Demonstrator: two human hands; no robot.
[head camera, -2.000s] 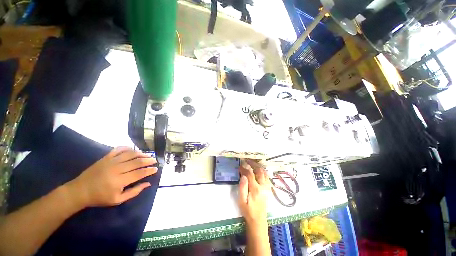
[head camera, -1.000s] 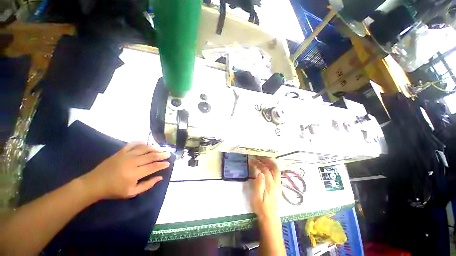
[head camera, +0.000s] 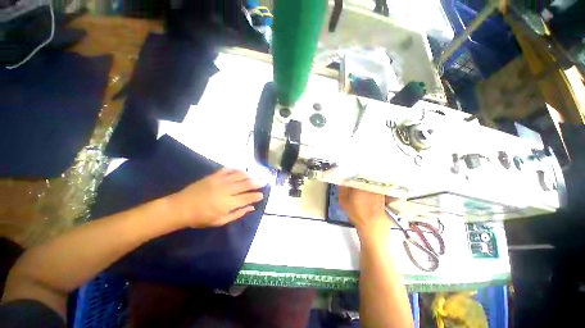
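Note:
A large dark navy fabric panel (head camera: 186, 250) lies left of the needle area and hangs over the table's front edge. My left hand (head camera: 224, 198) rests flat on it, fingers towards the presser foot (head camera: 296, 184). My right hand (head camera: 364, 204) is under the machine head, over the right part of a dark smartphone (head camera: 336, 206); its fingertips are hidden, so I cannot tell whether it grips anything. The white sewing machine head (head camera: 378, 144) spans above. Red-handled scissors (head camera: 423, 246) lie right of my right hand.
A green cylinder (head camera: 298, 51) stands above the head's left end. Dark cut pieces (head camera: 170, 77) lie at the back left, with more navy fabric (head camera: 48, 122) on the brown side table (head camera: 122, 35). A blue basket with a yellow bag (head camera: 458, 312) is below right.
The view has turned left, so everything sits further right in the picture. My right hand has moved left from beside the phone to over it. My left hand stays on the fabric.

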